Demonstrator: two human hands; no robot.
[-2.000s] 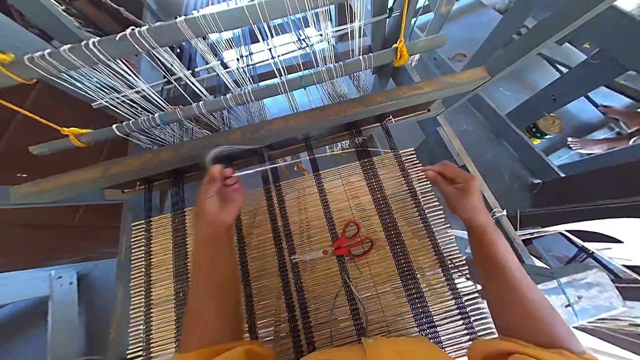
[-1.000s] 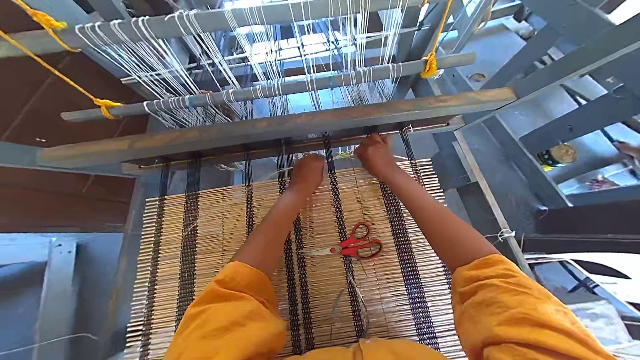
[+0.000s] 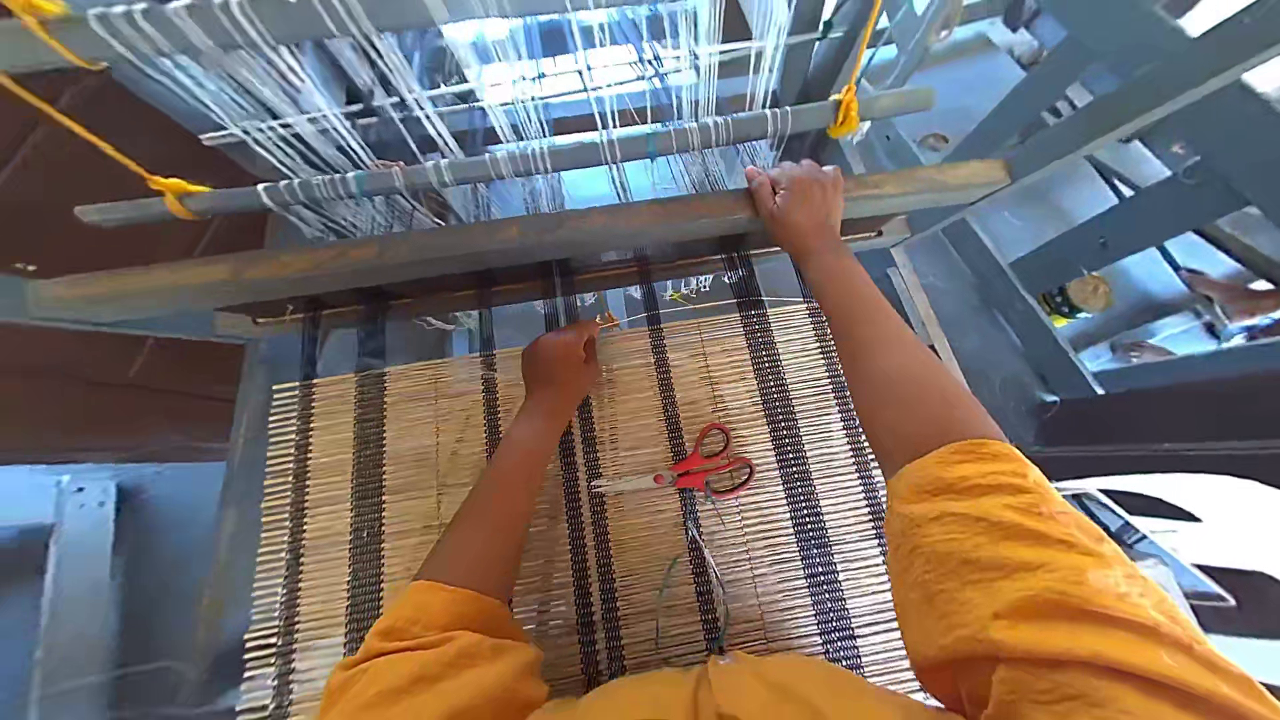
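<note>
My right hand (image 3: 803,205) is closed over the top of the loom's wooden beater beam (image 3: 640,222), toward its right end. At the upper edge of the woven mat of thin sticks and dark warp bands (image 3: 450,410), my left hand (image 3: 560,368) has its fingertips together at a thin pale strand (image 3: 660,315) that runs off to the right across the dark warp. Red-handled scissors (image 3: 690,474) lie on the mat below and right of my left hand, blades pointing left. A loose thread loop (image 3: 712,570) lies below them.
Above the beam, white string heddles (image 3: 540,120) hang around a wooden rod (image 3: 500,167) tied with yellow cord (image 3: 846,112). Loom frame timbers stand at the right, with another person's foot (image 3: 1225,292) beyond. A round container (image 3: 1085,295) is near it.
My hands were wide apart with the strand between them, then came close together at the mat's upper edge. Now my right hand has moved up and right onto the beam.
</note>
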